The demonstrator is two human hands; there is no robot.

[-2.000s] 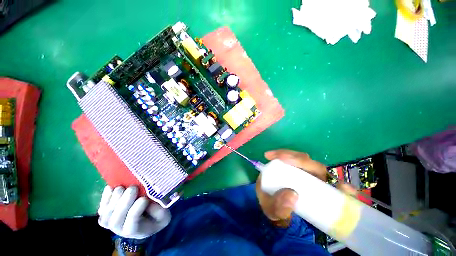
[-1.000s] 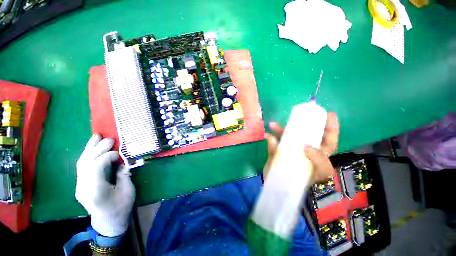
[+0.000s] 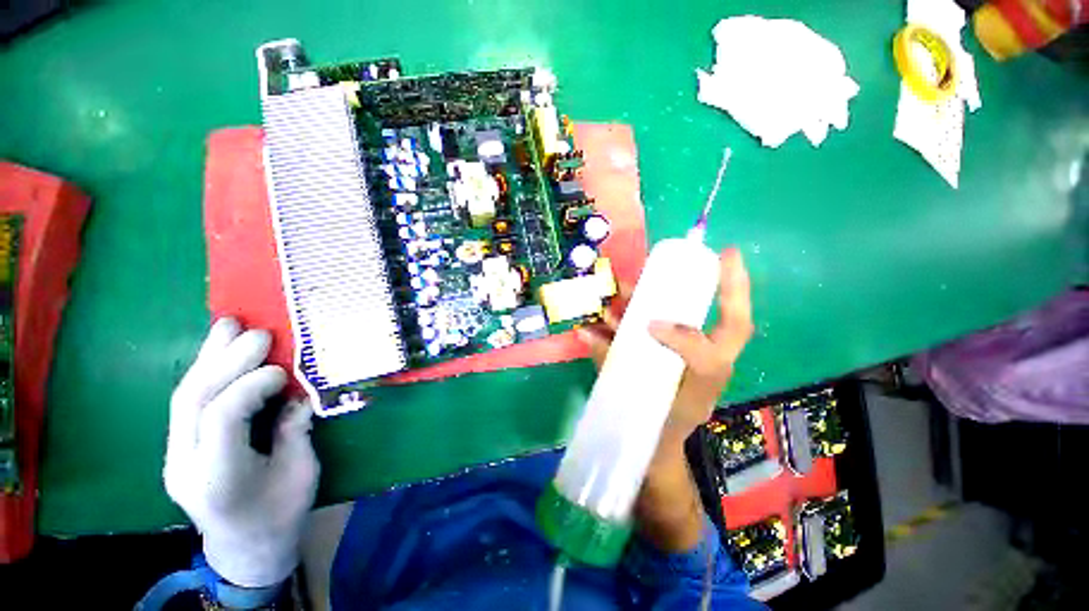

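Note:
The circuit board assembly (image 3: 472, 239) lies on a red foam pad (image 3: 239, 227), its ribbed heatsink (image 3: 334, 239) along the left side. My left hand (image 3: 245, 448), in a white glove, is at the heatsink's lower left corner, fingers by the metal bracket; part of the fingertips is hidden. My bare right hand (image 3: 705, 364) holds the white dispensing syringe (image 3: 639, 370), whose green end cap (image 3: 582, 525) points down towards me. Its thin needle (image 3: 717, 187) points up and away, off the board. Some right fingers are hidden behind the syringe, near the board's lower right corner.
A crumpled white cloth (image 3: 776, 81) and a yellow tape roll (image 3: 926, 62) on white material lie at the far right. A red-yellow cylinder (image 3: 1027, 24) is beyond. Another red foam pad (image 3: 42, 263) with a board is at left. A black tote (image 3: 866, 501) with several boards is lower right.
The needle has left the board's lower corner and the syringe has swung upright. The board and foam have turned to lie nearly straight. Since one second ago, the board has shifted slightly right on the foam.

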